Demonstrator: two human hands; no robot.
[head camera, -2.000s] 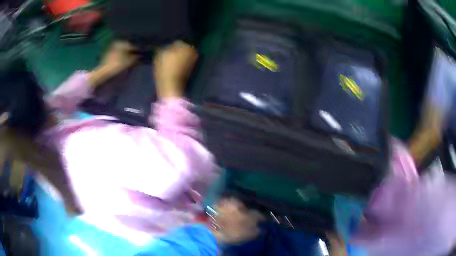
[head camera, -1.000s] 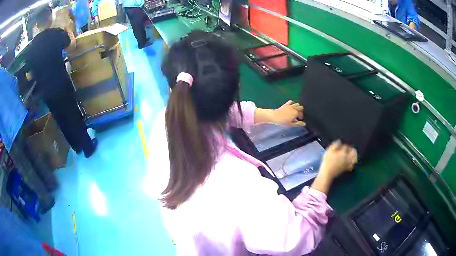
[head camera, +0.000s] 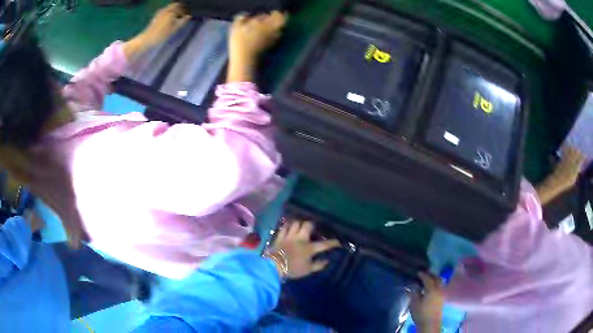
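Note:
A black tray (head camera: 339, 300) with two dark, glossy tablets lies at the bottom centre, cut off by the picture's edge. My left hand (head camera: 298, 250), in a blue sleeve with a bracelet, is over the tray's left part, fingers spread, holding nothing visible. My right hand (head camera: 426, 304) is at the tray's right edge with its fingers curled on it, partly cut off below. Beyond, a tall black tray stack (head camera: 383, 170) shows two tablets (head camera: 367, 68) on top, each with a yellow mark, a white sticker and pale handwriting.
A person in pink (head camera: 162, 188) at left has both hands at a tray of lit tablets (head camera: 195, 62). Another pink-sleeved person (head camera: 520, 279) is at right, one hand near a lit screen. A blue-sleeved person (head camera: 29, 273) shows at lower left. Green bench (head camera: 364, 207) shows between stack and tray.
The view has swung down and right from the aisle, bringing my hands, the near tray and the stack into view. The neighbour's upright tray block is now mostly beyond the top edge.

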